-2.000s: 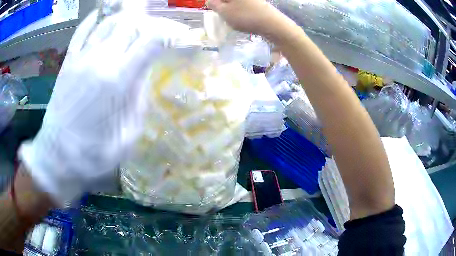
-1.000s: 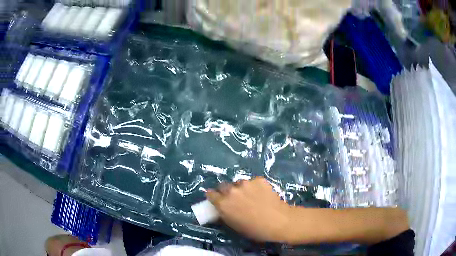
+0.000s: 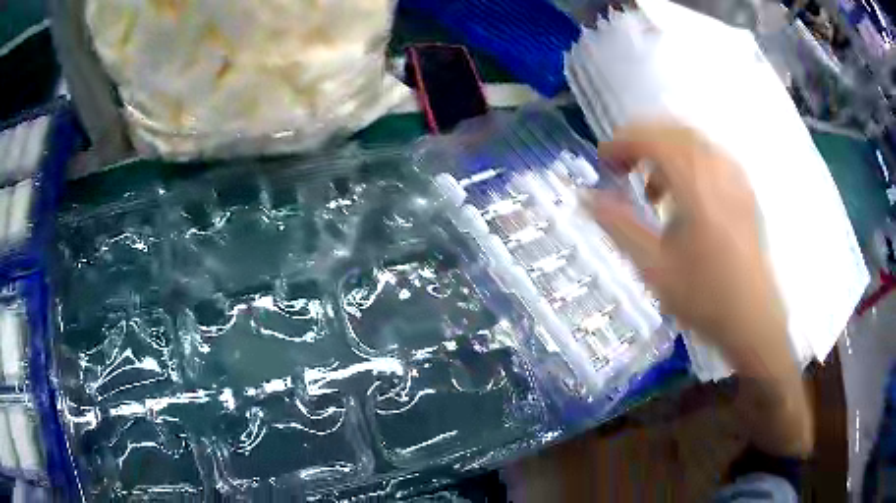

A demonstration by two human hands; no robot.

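Observation:
My right hand (image 3: 702, 236) is bare and blurred, over the right end of the tray of rod parts. Its thumb and fingers are apart, and no part shows between them. The rod parts (image 3: 550, 265), white with metallic middles, lie in rows in a clear tray in a blue basket (image 3: 653, 371). A large clear blister tray (image 3: 265, 334) with moulded pockets lies on the green bench to the left of them. My left hand is not in view.
A clear bag of cream-yellow pieces (image 3: 246, 69) stands behind the blister tray. A dark phone with a red edge (image 3: 449, 88) lies beside it. A white sheet stack (image 3: 776, 187) is at the right. Trays of white blocks (image 3: 18, 211) in blue baskets are at the left edge. More blue baskets (image 3: 506, 34) lie behind.
The view has shifted to the right. My right hand has moved from the blister tray's front edge to the rod tray. The white piece it held there no longer shows.

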